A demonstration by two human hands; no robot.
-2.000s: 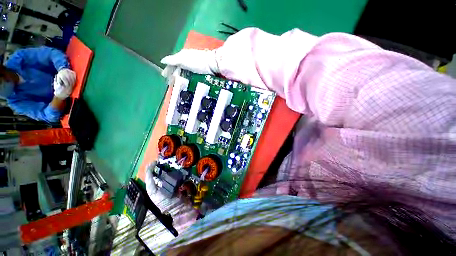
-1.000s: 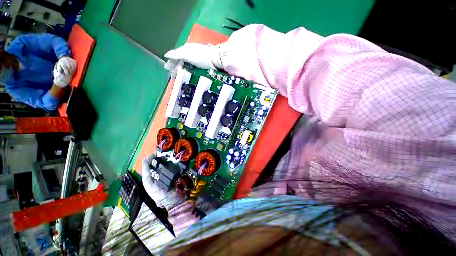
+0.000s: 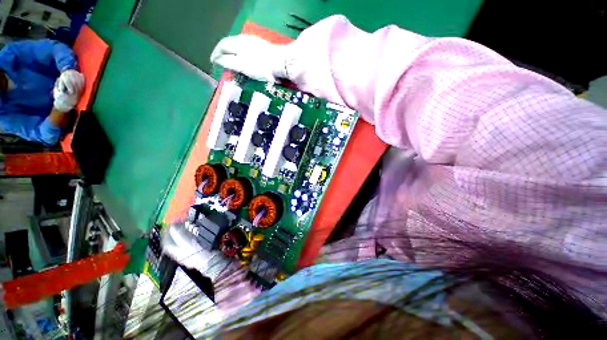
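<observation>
A green circuit board point(image 3: 309, 143), component side up, lies tilted in view over a red-orange mat point(image 3: 346, 179). It has three long pale heatsinks, black round parts and a row of three copper-orange toroidal inductors. My right hand point(image 3: 249, 56), in a white glove, is at the board's upper edge, fingers together and pointing left; whether it grips the edge is hidden. My left hand point(image 3: 190, 246), gloved and blurred, is at the board's lower left beside the dark block parts. Hair and pale blue cloth cover the board's bottom corner and part of this hand's surroundings.
A dark grey-green conveyor strip point(image 3: 186, 30) is set in the green bench point(image 3: 143, 126). Thin dark tools point(image 3: 299, 21) lie above my right wrist. A black keypad point(image 3: 154, 255) and a black-edged white sheet point(image 3: 190, 299) are at lower left. A blue-clothed person point(image 3: 33, 83) sits at another red mat.
The whole view has shifted, so things appear further left and up. My right fingers no longer show over the board's corner. My left hand has moved slightly outward from the block parts and is blurred.
</observation>
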